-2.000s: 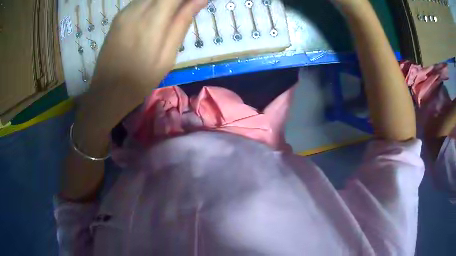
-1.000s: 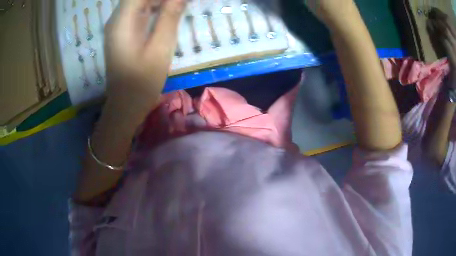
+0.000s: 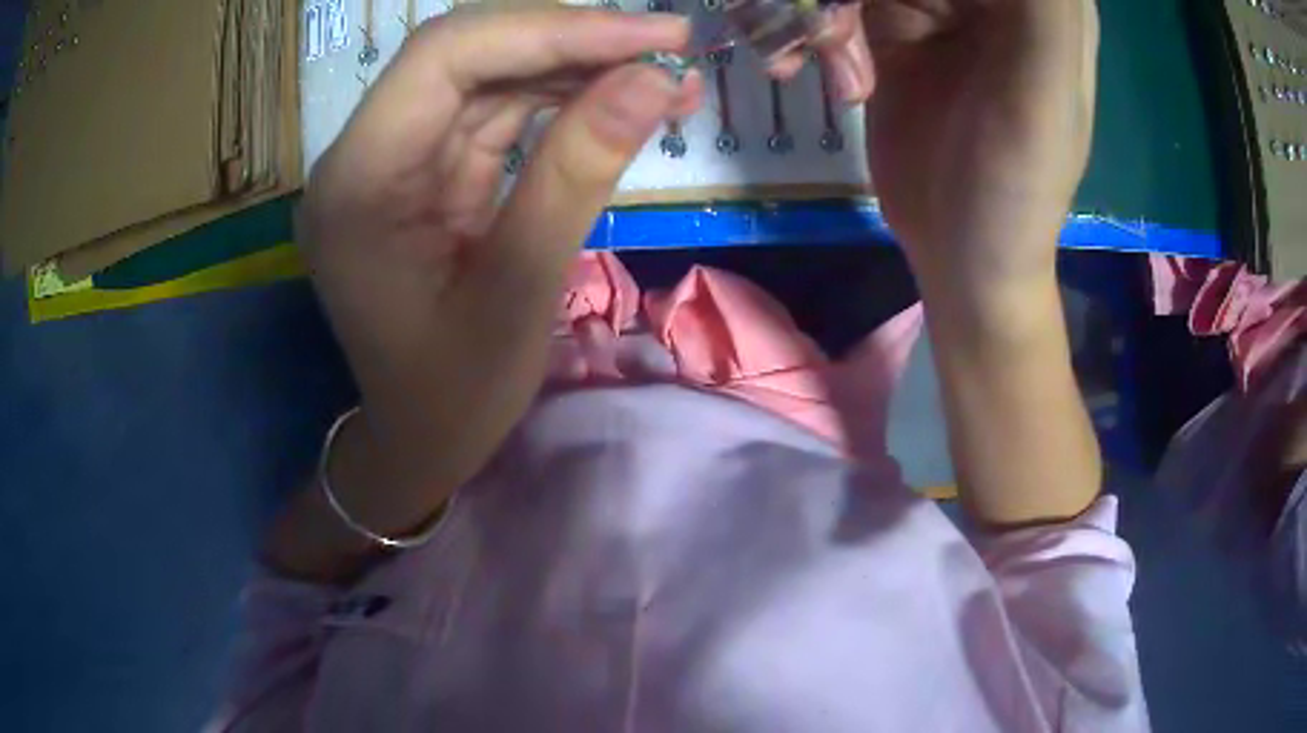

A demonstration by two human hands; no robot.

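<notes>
My left hand [image 3: 459, 201] is raised over the white board and pinches a small silvery metal piece [image 3: 668, 63] between thumb and forefinger. My right hand [image 3: 975, 136] is close to its right, fingers curled round a shiny, partly hidden tool [image 3: 781, 23] at the top edge; its tip points toward the small piece. The white holding board [image 3: 616, 175] lies behind and below both hands. Stemmed pieces [image 3: 727, 115] with round silvery ends stand in rows on it, partly covered by my hands.
Stacked brown cardboard sheets [image 3: 115, 129] lie at the left. The green bench top [image 3: 1147, 129] has blue edge tape [image 3: 745, 225] and yellow tape [image 3: 172, 281]. At the right are a cardboard carrier [image 3: 1276, 100] with silvery discs and another person's pink sleeve [image 3: 1240, 430].
My two hands have come together over the board, lower in view. The small piece and the tool now show between them. The whole view has shifted, with the board further right.
</notes>
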